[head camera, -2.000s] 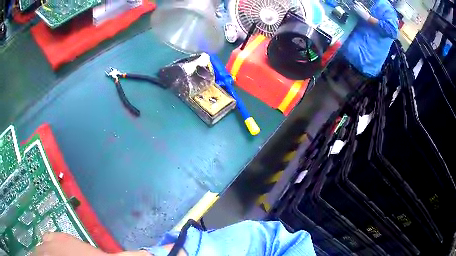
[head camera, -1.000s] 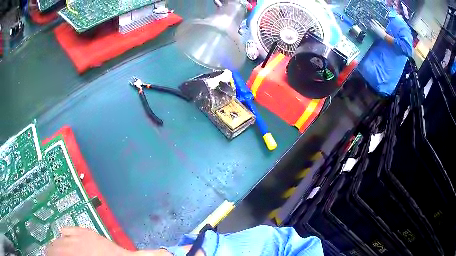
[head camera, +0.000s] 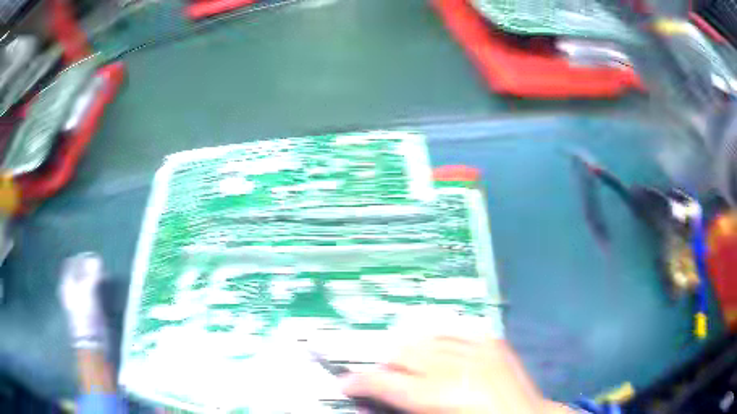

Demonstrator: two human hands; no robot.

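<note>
The view is blurred. A large green circuit board (head camera: 315, 299) with a white edge and notched upper right corner lies in front of me. A bit of red pad (head camera: 457, 173) shows at the notch. My bare right hand (head camera: 444, 372) is over the board's lower right part, closed around a soldering iron (head camera: 330, 365); its dark tip points up-left over the board, and its handle is mostly hidden. My white-gloved left hand (head camera: 83, 299) is left of the board, apart from it; blur hides its fingers and whether it holds anything.
Blurred cutters (head camera: 594, 198) lie right of the board. Beyond are the iron stand (head camera: 681, 263), a blue stick (head camera: 700, 267) with a yellow end and a red box (head camera: 724, 263). Other boards on red pads (head camera: 533, 81) stand at the upper right and left (head camera: 77, 158).
The view has swung left, bringing the whole board and my gloved left hand into sight. The fan and black racks have left the view. My right hand still is over the board's lower right.
</note>
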